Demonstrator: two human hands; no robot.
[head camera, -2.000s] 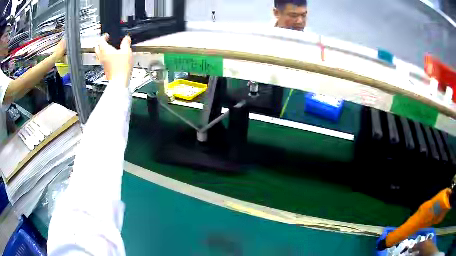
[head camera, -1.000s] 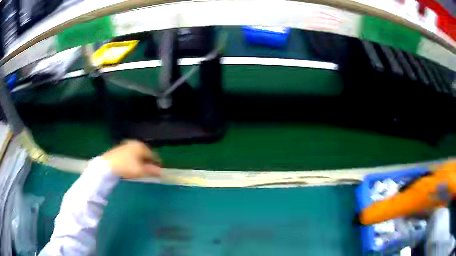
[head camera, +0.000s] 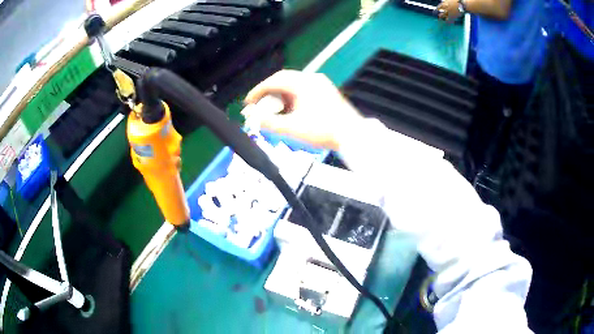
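My right hand (head camera: 299, 107) reaches in from the right above a blue bin (head camera: 260, 258) of small white plastic parts (head camera: 238, 199). Its fingers are curled around what looks like a small white part (head camera: 268, 107); glare blurs its shape. An orange electric screwdriver (head camera: 156, 163) hangs on a black cord at the bin's left side, with no hand on it. A pale screw feeder (head camera: 286, 261) with a dark window stands right of the bin. My left hand is out of view.
A white three-armed base (head camera: 65, 287) is at lower left, partly cut off. Black ribbed trays (head camera: 413, 98) lie beyond the feeder, with more (head camera: 189, 32) at upper left. A person in blue (head camera: 511, 45) stands upper right. The screwdriver's cord crosses the bin and feeder.
The view has swung to the right, to the bin and feeder. My left hand has left the picture. My right hand and sleeve now show over the bin.
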